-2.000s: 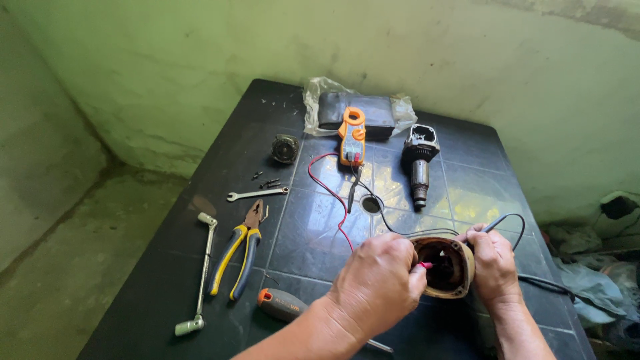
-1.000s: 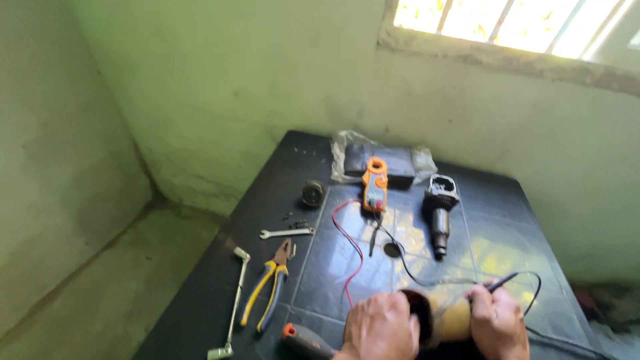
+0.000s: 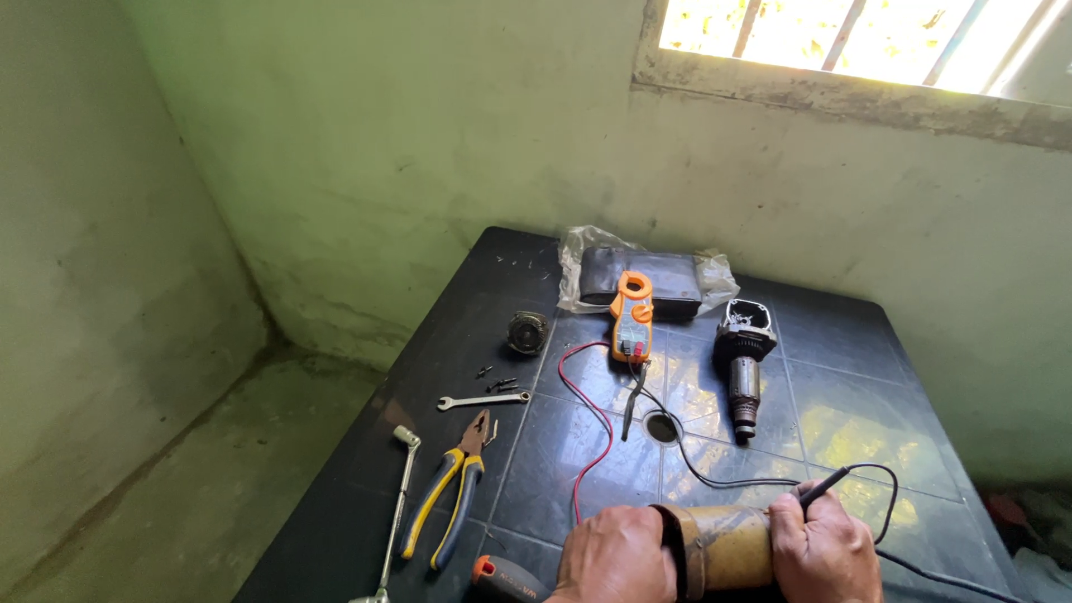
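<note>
My left hand (image 3: 618, 554) is at the open end of a tan cylindrical motor housing (image 3: 727, 548), its fingers hidden behind the rim. My right hand (image 3: 825, 548) grips the housing's other end, with a black test probe (image 3: 825, 490) between thumb and fingers. The orange clamp meter (image 3: 634, 322) lies farther back; its red lead (image 3: 605, 419) runs toward my left hand, its black lead to the probe. Right of the meter lies a gear head with a motor armature (image 3: 744, 377). The red probe is not visible.
On the left lie combination pliers (image 3: 456, 494), a combination wrench (image 3: 483, 401), a socket wrench (image 3: 399, 511), several screws (image 3: 502, 385) and a round metal part (image 3: 527, 333). A screwdriver handle (image 3: 509, 579) is near my left hand. A black case (image 3: 641, 276) in plastic lies at the back.
The view has tilted up. The housing has turned from its open end facing up to lying sideways between my hands, and the red probe seen earlier inside it is now out of sight.
</note>
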